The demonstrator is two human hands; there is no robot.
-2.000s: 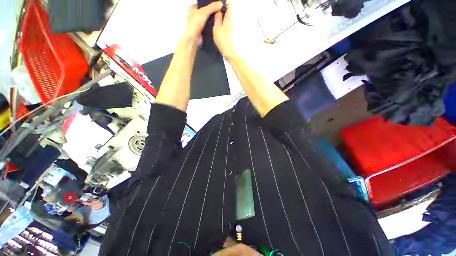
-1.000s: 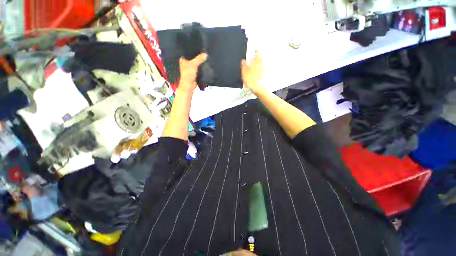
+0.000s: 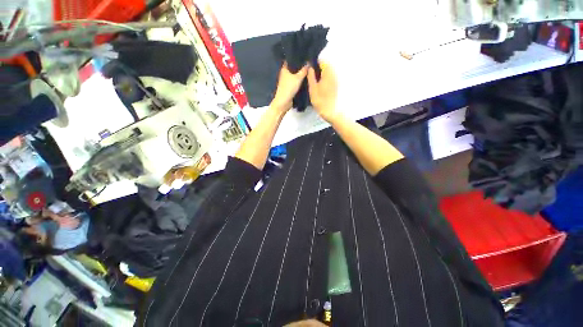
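Observation:
My left hand and my right hand are close together over the white table, both gripping a bunch of dark cloth pieces. The bunch stands up above the fingers with uneven edges, and a part of it hangs below between the hands. A flat dark cut panel lies on the table to the left of my hands, beside the red lettered strip. The bunch covers the panel's right part. The fingertips are partly hidden by the cloth.
The left sewing machine stands beside the table at left. The right machine is at the upper right edge, with dark cloth below it. A black cloth pile and a red bin are at right. A red basket is upper left.
The dark bunch has moved right from over the panel. My right hand, apart from the bunch a second ago, now holds it too. The view has shifted.

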